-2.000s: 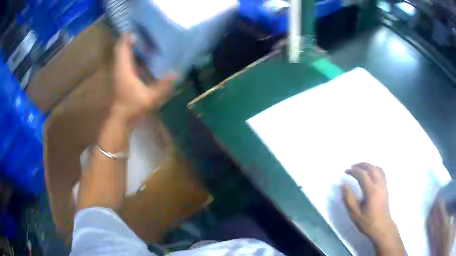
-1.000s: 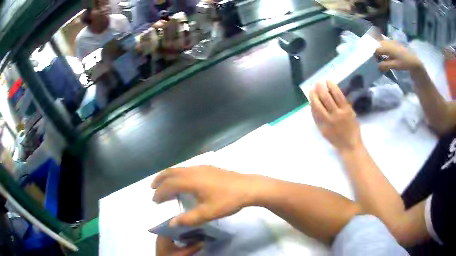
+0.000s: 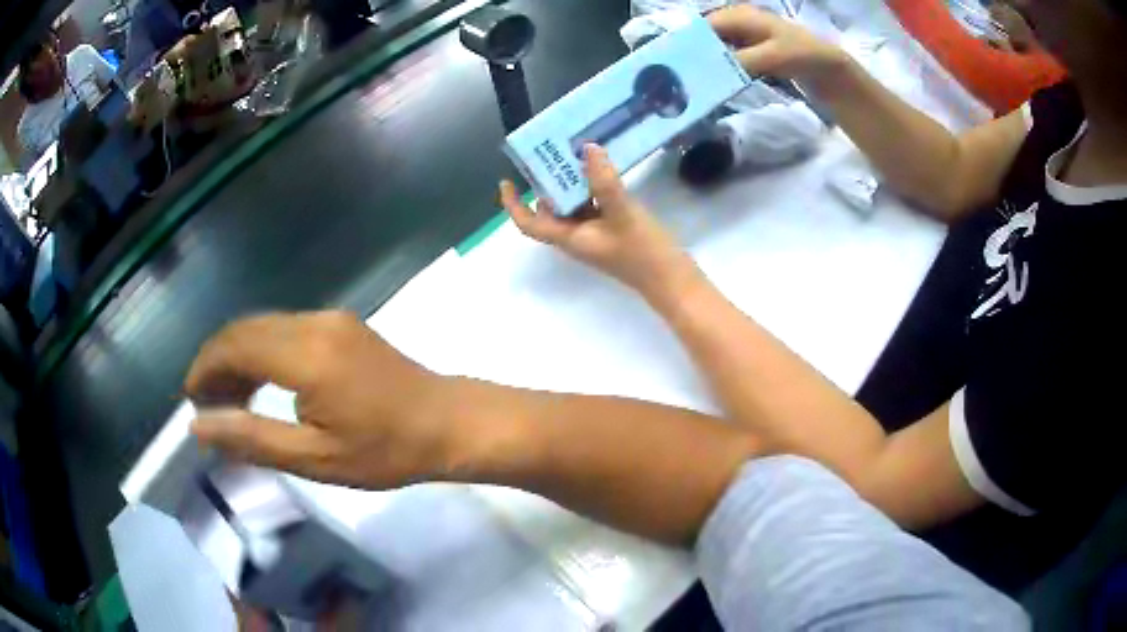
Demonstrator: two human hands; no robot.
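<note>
An open pale grey retail box [image 3: 315, 570] is tilted low at the left over the white bench sheet [image 3: 426, 303], its pale flap [image 3: 161, 562] spread out. My left hand [image 3: 253, 617] is mostly cut off by the bottom edge; only blurred fingers show, around the box. My right hand [image 3: 328, 401] reaches in from the right, above the box opening, with thumb and fingers curled close together. Whether something thin is pinched between its fingertips cannot be told. The inside of the box is blurred.
A person at the right holds a pale blue mini fan box [image 3: 630, 111] in both hands. A dark handheld fan [image 3: 501, 49] stands by the dark conveyor [image 3: 309, 204]. A bagged dark fan [image 3: 754, 142] lies on the sheet. Another person sits across at upper left.
The view has shifted right, so things appear further left. The neighbour's box now shows its printed face. My right hand's thumb and fingers are closer together, and the box flap shows wider.
</note>
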